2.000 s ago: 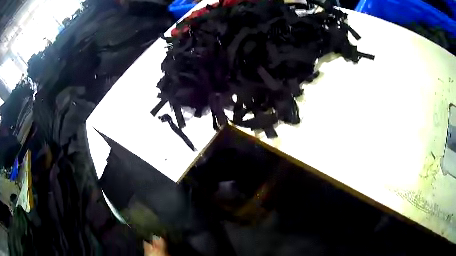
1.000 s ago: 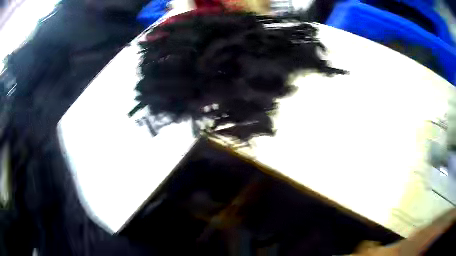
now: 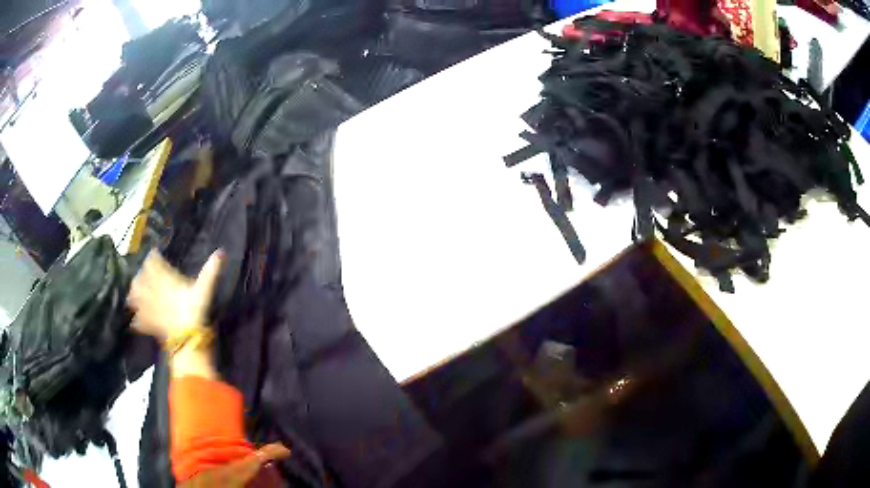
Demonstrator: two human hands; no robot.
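My left hand (image 3: 176,300), bare below an orange sleeve, is at the left with fingers and thumb apart and nothing seen in it. It is over or beside a large heap of black cloth panels (image 3: 253,229); contact cannot be told. A second patch of skin, seemingly my right hand (image 3: 238,469), lies across the sleeve at the bottom edge, blurred and cut off; its grip is hidden. A tangled pile of black webbing tabs (image 3: 696,133) lies on the white table (image 3: 420,229). A dark narrow tool or strip (image 3: 555,217) lies left of the pile.
A dark opening (image 3: 572,381) lies below the table's yellow-brown edge. Another dark cloth heap (image 3: 67,334) is at far left, near a yellow-edged board (image 3: 153,195). Red cloth (image 3: 611,24) and a cream cylinder (image 3: 766,33) are behind the tabs. Blue shows at the right edge.
The view has swung left, so the table and tab pile sit farther right. The dark panel over the table corner is no longer there. My left hand now shows at the left, open.
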